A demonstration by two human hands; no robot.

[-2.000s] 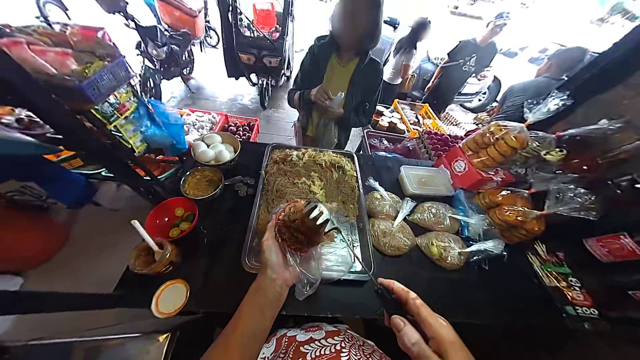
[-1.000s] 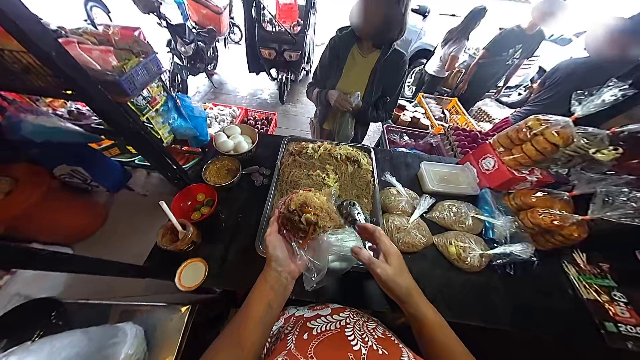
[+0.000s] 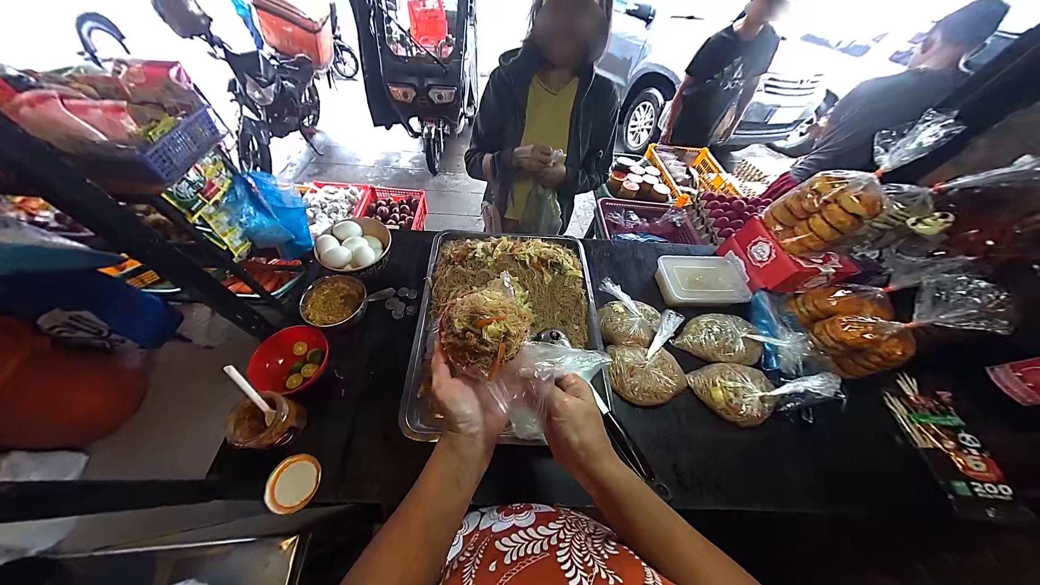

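My left hand (image 3: 467, 398) cups a serving of noodles with vegetables (image 3: 487, 325) from below, above the near left part of a tray of noodles (image 3: 561, 284). Around the serving's lower side is a clear plastic bag (image 3: 524, 390), and my right hand (image 3: 575, 418) grips its loose end. A serving utensil with a black handle (image 3: 630, 455) lies over the tray's near right corner, its metal head partly hidden behind the bag. Tied bags of noodles (image 3: 646, 374) rest right of the tray.
A bowl of eggs (image 3: 353, 248), a bowl of brown food (image 3: 333, 301), a red bowl of cut citrus (image 3: 288, 357) and a jar with a spoon (image 3: 264, 418) stand left. Right are a lidded plastic container (image 3: 704, 280) and bagged bread (image 3: 825, 211). A person (image 3: 544, 146) stands across the counter.
My right hand has let go of the serving utensil, which now lies on the tray, and has taken the bag's loose end. My left hand still holds the noodle serving.
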